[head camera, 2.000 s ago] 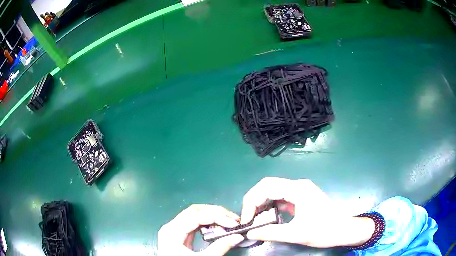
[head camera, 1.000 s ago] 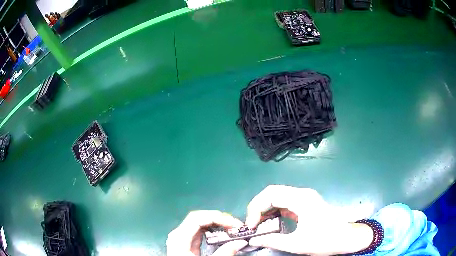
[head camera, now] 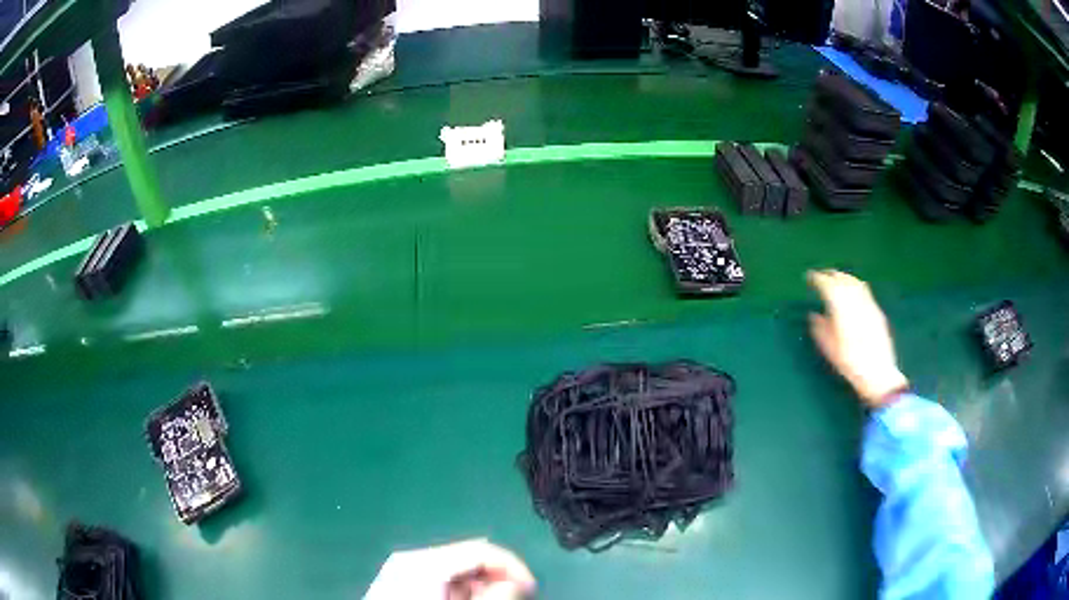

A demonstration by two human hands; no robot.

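My right hand (head camera: 856, 334) is stretched forward over the right side of the bench, fingers apart from the thumb, with nothing visible in it. My left hand (head camera: 457, 572) is at the bottom edge, overexposed and cut off; whether it holds anything cannot be told. A large tangled gasket pile (head camera: 633, 451) lies between and ahead of the hands. A housing with exposed circuit board (head camera: 703, 252) lies left of my right hand. Another such housing (head camera: 1005, 336) lies to its right, and a third (head camera: 193, 454) lies at the left.
Black blocks (head camera: 762, 179) stand beside stacked black cases (head camera: 846, 141) at the far right, with more stacks (head camera: 961, 161) beyond. A paper label (head camera: 474, 144) is by the green rail (head camera: 340, 176). Dark blocks (head camera: 109, 260) and a second gasket bundle (head camera: 96, 568) are at left.
The view has tilted up, showing more of the far side. My right hand has left the small unit and moved forward and right. The unit held between both hands is no longer visible.
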